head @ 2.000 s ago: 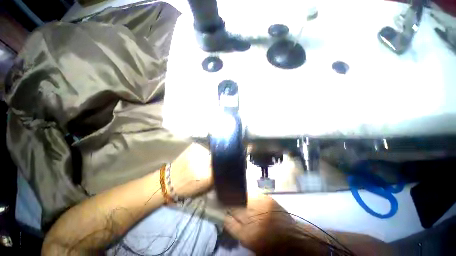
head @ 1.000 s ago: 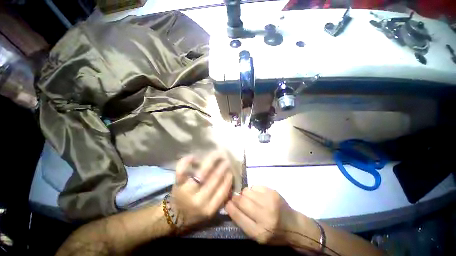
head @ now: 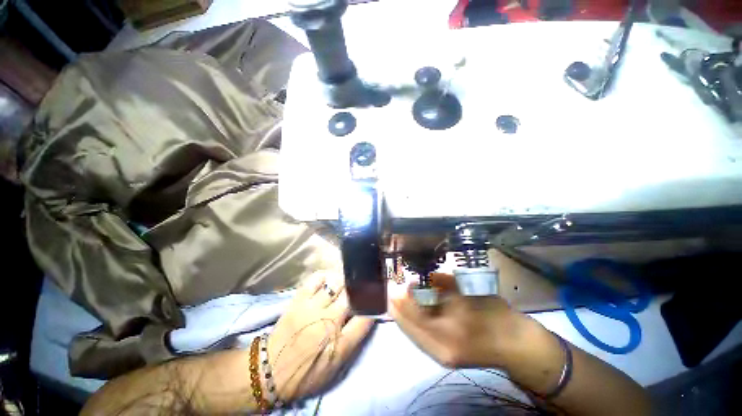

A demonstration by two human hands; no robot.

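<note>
The shiny olive-brown lining (head: 236, 236) lies in a large crumpled heap left of the machine head, with a pale fabric piece (head: 220, 313) under its lower edge. My left hand (head: 313, 333) rests at the lining's right edge, just left of the dark take-up lever guard (head: 363, 252), its fingertips partly hidden. My right hand (head: 460, 325) is right of the guard, under the tension assembly (head: 476, 264), fingers bent towards the needle area. The machine head hides the needle, the presser foot and what the fingertips touch.
The white machine head (head: 521, 171) spans the centre and right. Blue-handled scissors (head: 606, 313) lie on the bed at right, beside a dark flat object (head: 700, 317). A dark upright post (head: 329, 53) stands behind the head. A red cloth (head: 529, 10) and a cardboard box (head: 163, 10) are behind.
The view has moved closer over the machine head. My hands, together in front of the needle a second ago, are now further apart and up at the head, on either side of the guard.
</note>
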